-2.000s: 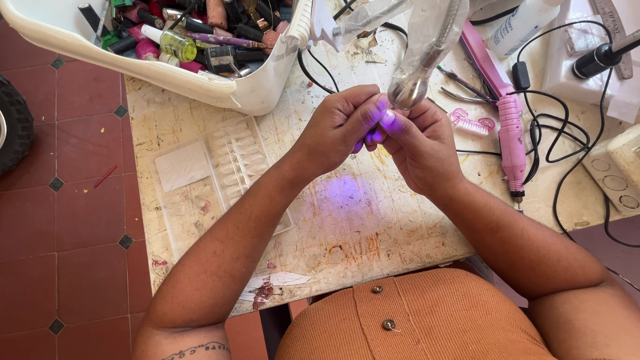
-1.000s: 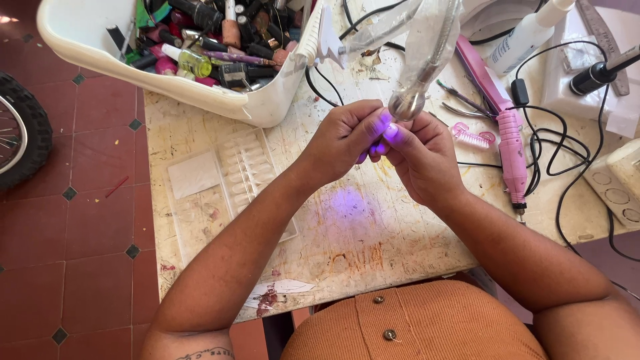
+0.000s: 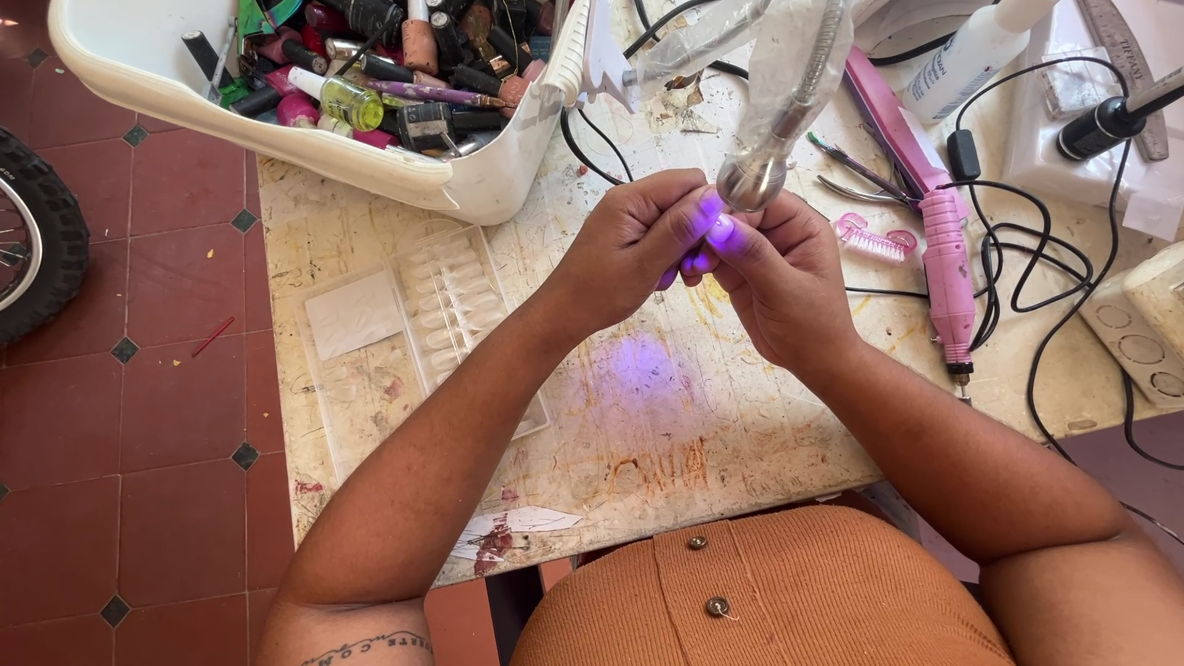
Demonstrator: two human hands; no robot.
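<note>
Under the metal head of a gooseneck UV lamp [image 3: 751,176], my left hand [image 3: 638,245] and my right hand [image 3: 786,277] meet fingertip to fingertip. Violet light falls on both thumbs and the fingertips, and a violet patch shows on the worn table [image 3: 647,444] below. The fingers of both hands are bent inward; whether something small is pinched between them cannot be seen. Clear plastic wraps the lamp's neck. Left of my left hand lies a clear case of nail tips [image 3: 453,305]. A pink nail brush [image 3: 874,239] is just right of my right hand.
A white bin [image 3: 370,166] of nail polish bottles stands at the back left. On the right lie a pink electric nail drill [image 3: 948,268], metal nippers [image 3: 860,190], looping black cables, a white bottle [image 3: 971,65] and a power strip [image 3: 1138,342]. A wheel [image 3: 37,240] stands on the tiled floor.
</note>
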